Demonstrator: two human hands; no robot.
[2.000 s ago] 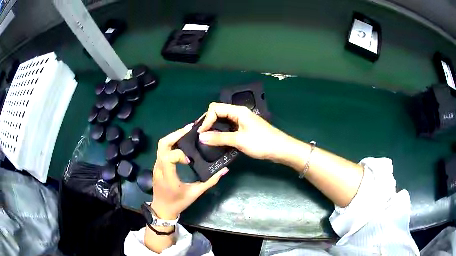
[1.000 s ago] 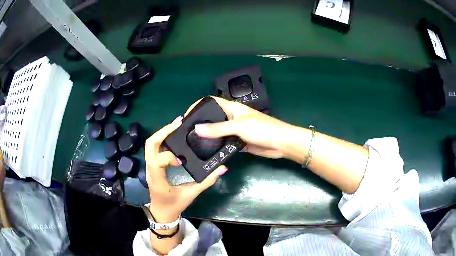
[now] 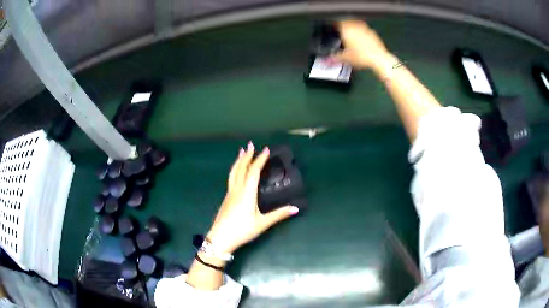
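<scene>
My left hand (image 3: 247, 207) lies around the left and lower edges of a black insert (image 3: 289, 191) on the green bench, thumb along its near edge. A dark device shows in its recess; the fingers partly cover it. My right hand (image 3: 360, 48) is stretched to the far green strip, blurred, with its fingers on a black insert (image 3: 325, 39) at the back part of a black box base (image 3: 330, 83). A white label (image 3: 330, 68) shows in the front part of that box. Whether the insert is fully seated cannot be told.
Loose black devices (image 3: 118, 187) lie at the left beside a grey post (image 3: 75, 102). White perforated trays (image 3: 45, 204) stand far left. More black boxes lie on the far strip, left (image 3: 137, 114) and right (image 3: 477, 75). Black inserts (image 3: 511, 129) are stacked at the right. A neighbour's arm shows at the right edge.
My right hand has left the insert near my left hand and reached forward to the far box. My left hand has lowered to the insert on the bench. The view has shifted.
</scene>
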